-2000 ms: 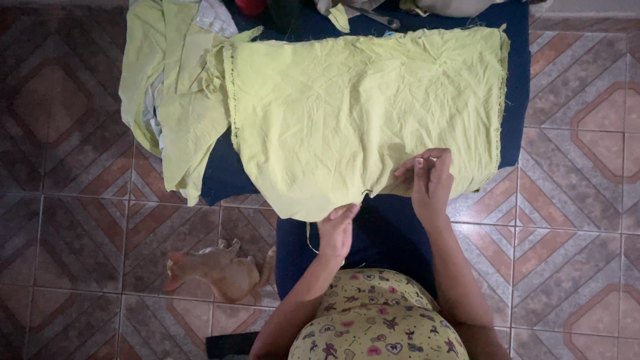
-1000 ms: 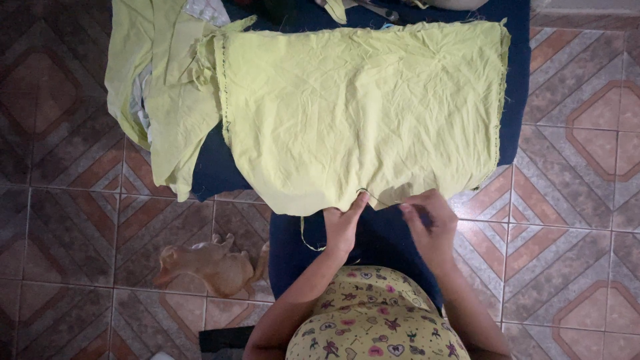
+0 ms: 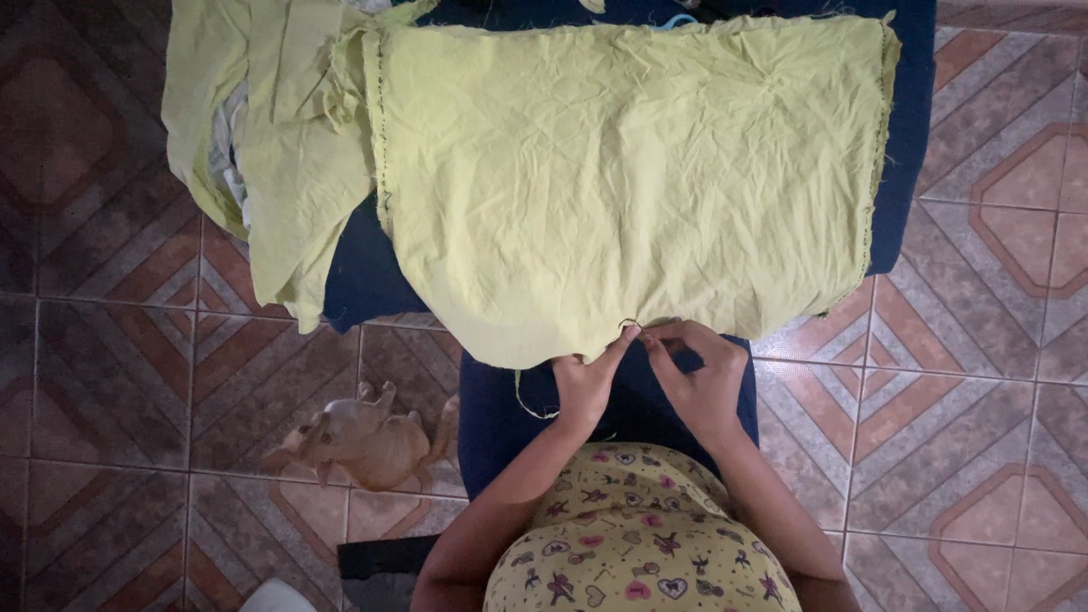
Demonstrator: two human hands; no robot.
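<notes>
A wrinkled yellow-green fabric piece lies over a dark blue covered surface, with dark stitches along its left and right edges. My left hand pinches the fabric's near edge, thumb on top. Fingertips of my right hand are closed together at the same edge, right beside the left thumb, by a short dark thread loop. Whether they hold a needle or only thread is too small to tell. A thin fabric strip hangs from the edge left of my left hand.
More yellow-green cloth drapes over the surface's left end. Part of a light blue object shows behind the fabric. An orange and white cat lies on the tiled floor at left. A dark item and a white rounded object are near the bottom.
My right hand, lying over the fabric two seconds ago, came back off it and now meets the left thumb at the near edge. My left hand has kept its pinch there.
</notes>
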